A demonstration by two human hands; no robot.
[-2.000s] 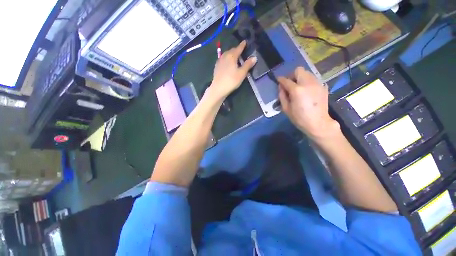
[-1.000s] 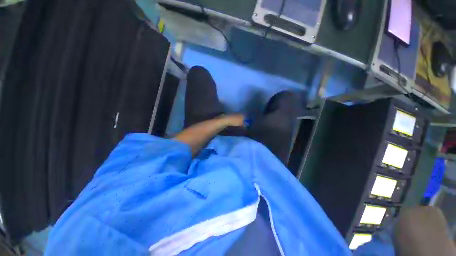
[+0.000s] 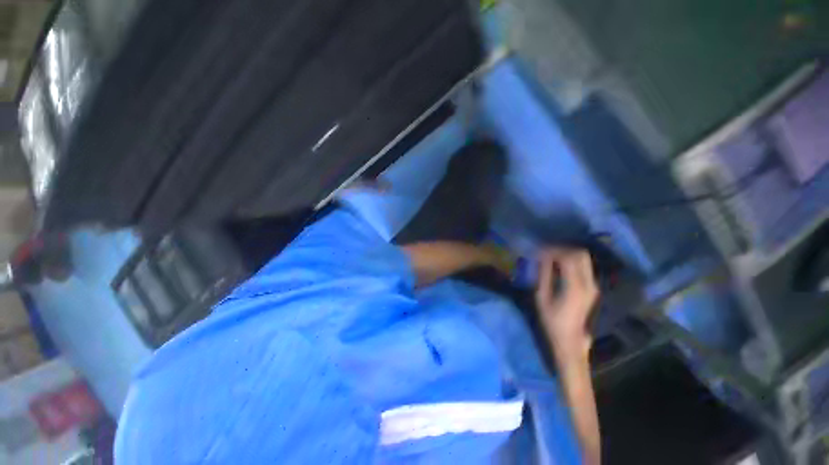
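The picture is blurred. My left hand (image 3: 491,258) is low between my dark-clad legs, its fingers mostly hidden beside a small blue thing (image 3: 525,271) that I cannot identify. My right hand (image 3: 568,289) is just right of it, fingers curled inward. I cannot tell whether either hand holds something. A tall stack of black trays (image 3: 273,100) stands at the upper left.
A green bench top (image 3: 700,54) is at the upper right. On it are a blue-grey pad (image 3: 747,182), a purplish phone (image 3: 809,127) and a dark cable. Dark gridded trays (image 3: 164,281) lie at the left. A dark block is at the lower right.
The view has swung from the bench to the floor and the tray stack. My right hand has come in beside my left, off the phone it was at two seconds ago.
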